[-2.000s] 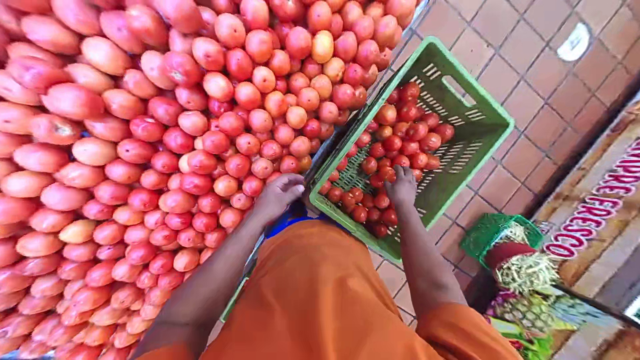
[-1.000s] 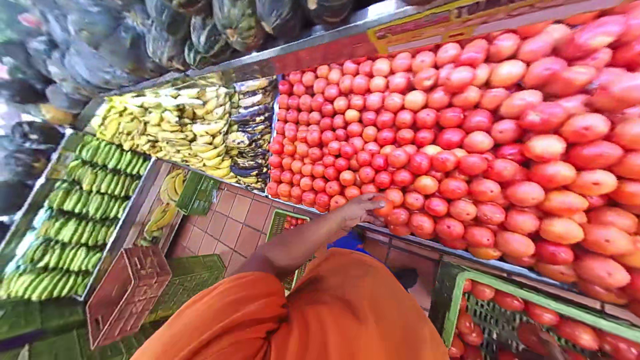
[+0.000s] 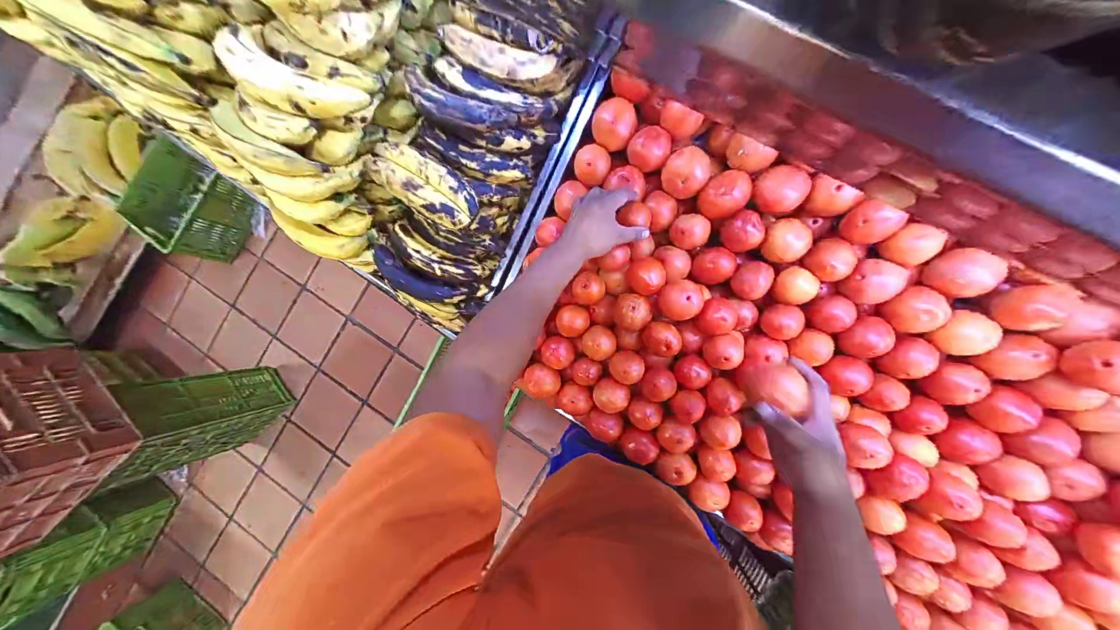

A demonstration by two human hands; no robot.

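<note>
Red tomatoes lie in a broad slanting heap over the right half of the view. My left hand reaches to the upper left part of the heap, its fingers curved around a small tomato near the divider; whether it grips it is not clear. Lower and to the right, my right hand holds a larger tomato between thumb and fingers, just above the others.
Ripe yellow plantains and blackened ones lie left of the metal divider. Green crates and a reddish-brown crate stand on the tiled floor at the left. A metal ledge borders the heap's top.
The view has swung strongly. My left hand has moved to tomatoes near the divider. My right hand, two seconds ago in a green crate of tomatoes, is now over the heap with a tomato.
</note>
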